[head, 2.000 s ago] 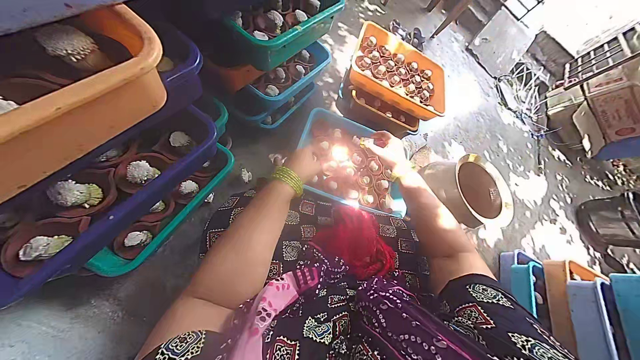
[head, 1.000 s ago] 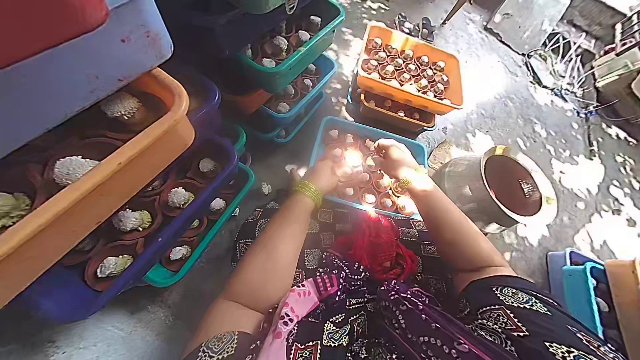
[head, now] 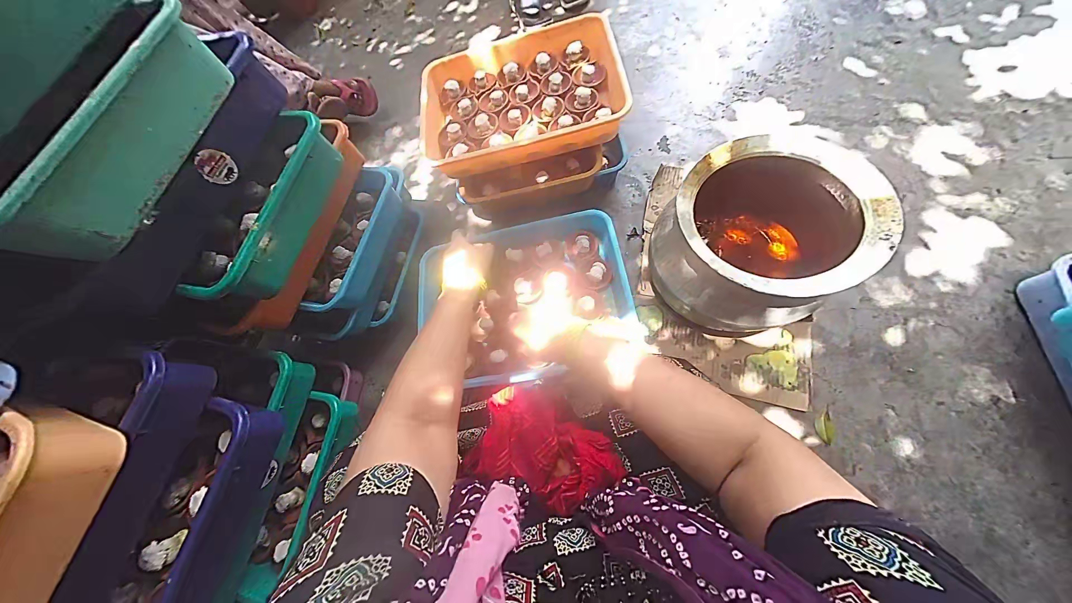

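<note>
A blue plastic tray of small clay cups with white tops stands in front of me. My left hand is at its left edge, washed out by bright sunlight, so its grip cannot be made out. My right hand reaches over the near part of the tray among the cups; glare hides its fingers and anything in them. To the right, a round metal pot holds reddish-brown liquid and sits on a flattened piece of cardboard.
Beyond the blue tray is an orange tray of similar cups, stacked on others. Stacked green, blue and purple trays line the left side. A person's foot in a red shoe shows behind them. Another blue tray lies at far right.
My left hand has moved from over the cups to the tray's left edge, and my hands are farther apart. The view has turned toward the pot.
</note>
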